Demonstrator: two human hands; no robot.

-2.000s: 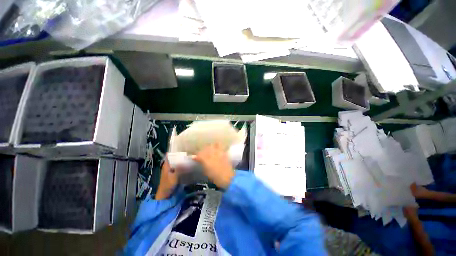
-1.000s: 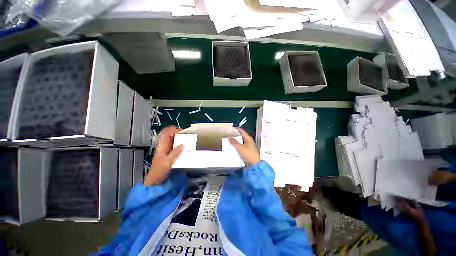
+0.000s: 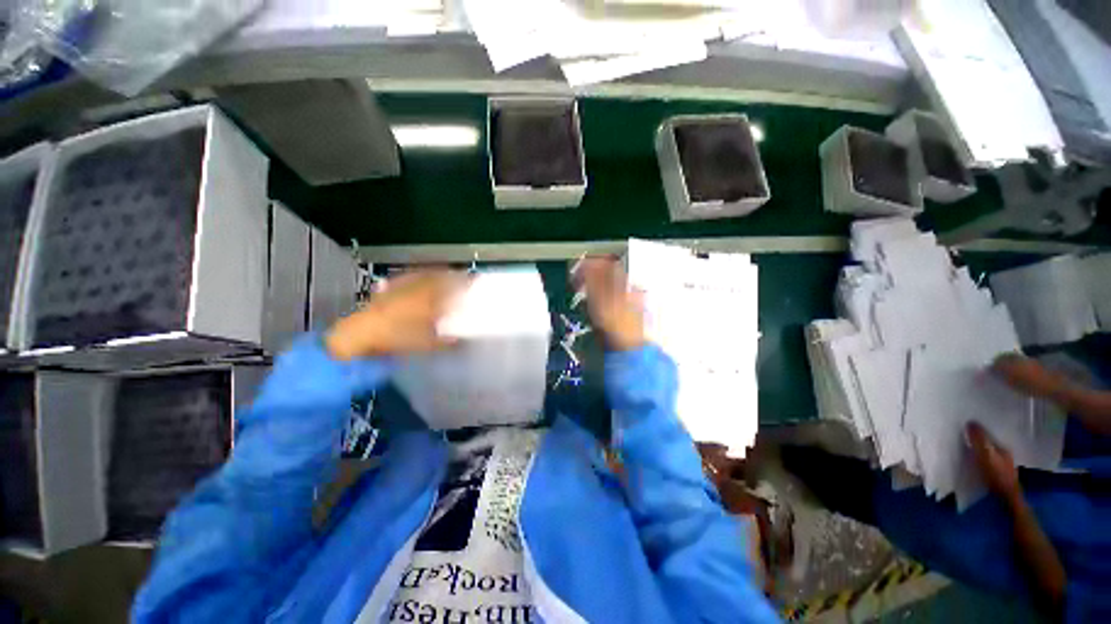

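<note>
A white carton (image 3: pixel 485 354) stands in front of my body on the green bench, its outer faces showing. My left hand (image 3: pixel 402 313) is blurred and lies over the carton's upper left side; whether it grips the carton I cannot tell. My right hand (image 3: pixel 607 299) is blurred, off the carton, to its right and close to the left edge of a neat pile of flat white blanks (image 3: pixel 694 347). I see nothing clearly in my right hand.
Large boxes with dark dimpled foam (image 3: pixel 116 232) are stacked at left. Smaller dark-lined boxes (image 3: pixel 536 152) stand beyond on the green belt. White strips (image 3: pixel 569 347) litter the bench. At right, another worker's hands touch staggered white cartons (image 3: pixel 926 366). A white shelf (image 3: pixel 366 55) runs ahead.
The carton, open towards me and held in both hands a second ago, now shows closed white faces. My right hand has left it and moved up and right. My left hand has moved higher.
</note>
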